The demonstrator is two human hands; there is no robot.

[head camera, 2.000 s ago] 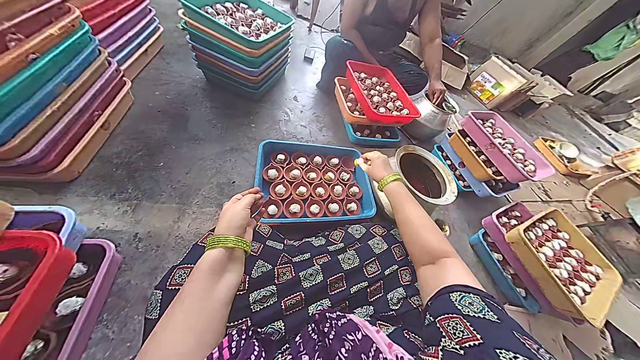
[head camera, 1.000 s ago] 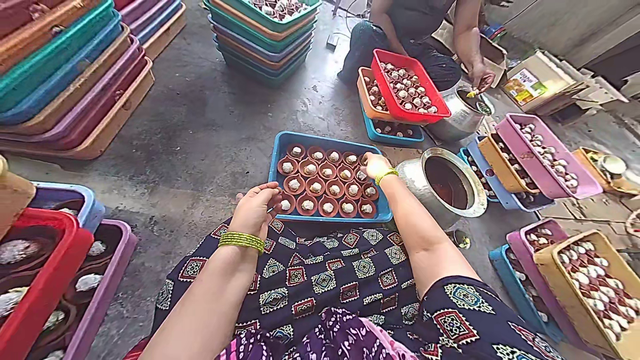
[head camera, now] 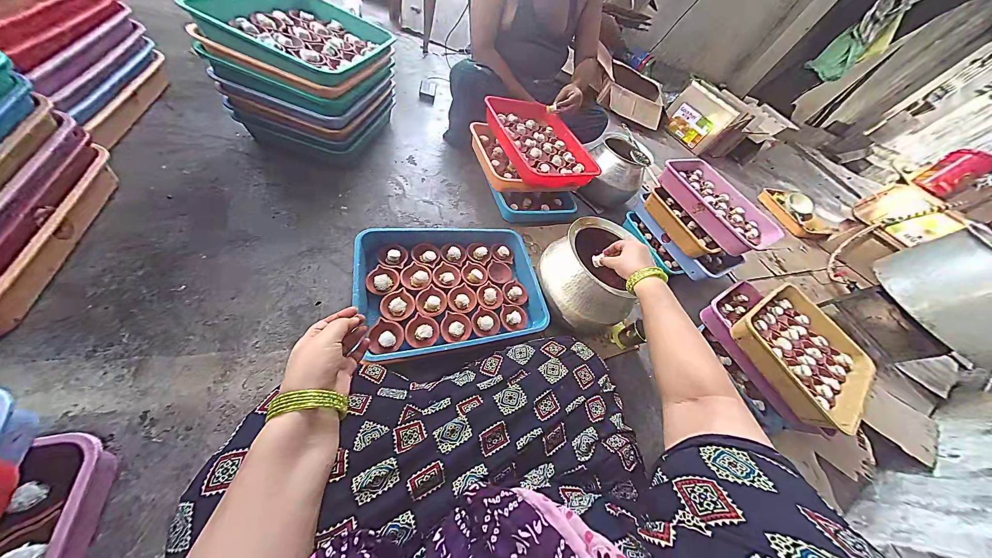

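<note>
A blue plastic tray (head camera: pixel 362 271) lies on the floor before my lap, filled with rows of small clay cups (head camera: pixel 424 331). Most cups hold a whitish lump; one near the right side shows no lump. My left hand (head camera: pixel 329 349) is at the tray's lower left corner, fingers apart and slightly curled, holding nothing that I can see. Right of the tray stands a dented round metal pot (head camera: pixel 577 279) with dark contents. Over its mouth, my right hand (head camera: pixel 626 260) pinches a small whitish lump (head camera: pixel 597 260) between its fingertips.
Stacked trays (head camera: pixel 291 77) stand at the back left, with more stacks (head camera: pixel 46 201) at far left. Ahead, a seated person (head camera: pixel 535 46) works beside a red tray (head camera: pixel 508 147) and a second metal pot (head camera: pixel 616 174). Filled trays (head camera: pixel 845 418) and cardboard (head camera: pixel 899 422) lie to the right.
My right hand has moved right, from the blue tray's upper right part to over the metal pot's mouth. My left hand stays by the tray's left side.
</note>
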